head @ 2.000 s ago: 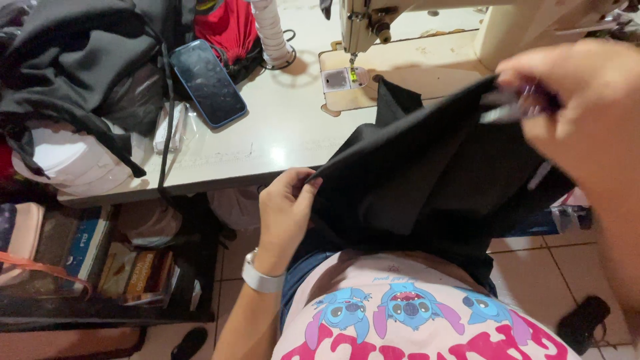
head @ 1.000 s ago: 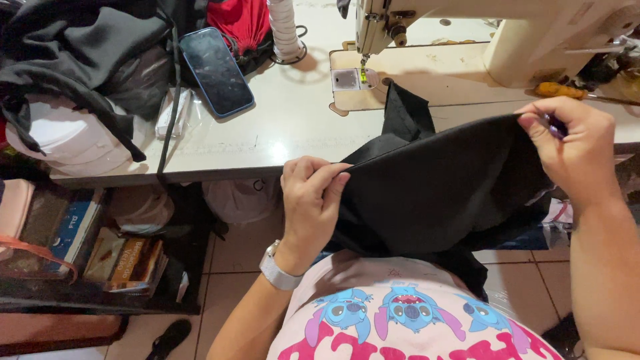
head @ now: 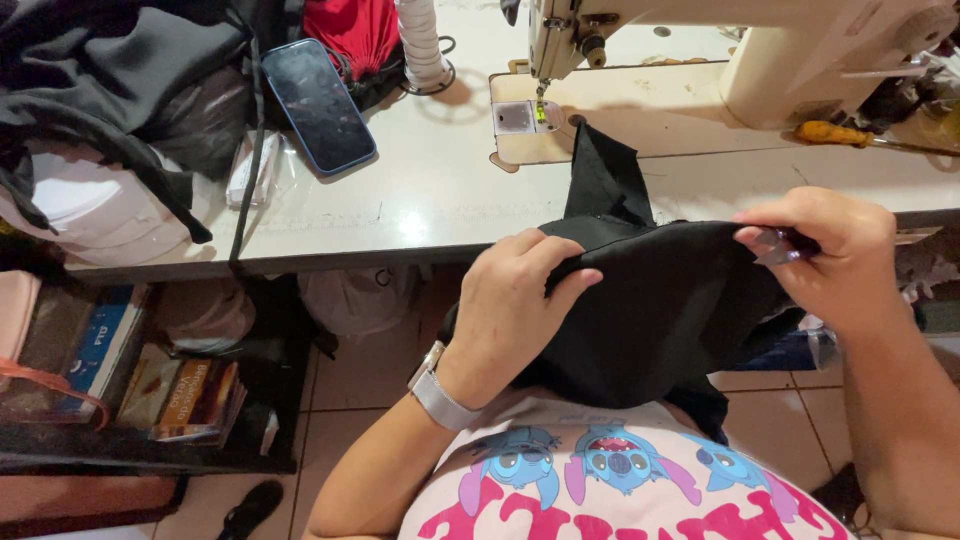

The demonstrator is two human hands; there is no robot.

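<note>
Black fabric [head: 637,315] hangs between my two hands over my lap, one pointed flap of it resting on the table's front edge. My left hand [head: 517,300], with a watch on its wrist, pinches the upper edge of the cloth. At the right, my right hand [head: 825,247] grips the same edge between thumb and fingers. Small thread snips [head: 784,247] with a purple part also sit in that hand, mostly hidden by the fingers. Behind the cloth stands a sewing machine [head: 570,37], its presser foot [head: 541,112] over the needle plate.
On the white table [head: 420,202] lie a phone [head: 319,105], a plastic packet [head: 255,169], a thread cone [head: 424,45] and a screwdriver [head: 832,135]. Black cloth [head: 135,67] is heaped at the left. Below it, a shelf [head: 262,442] holds books [head: 191,397].
My hands have come closer together along the fabric edge, which was stretched wider a second ago. The snips stay in my right hand.
</note>
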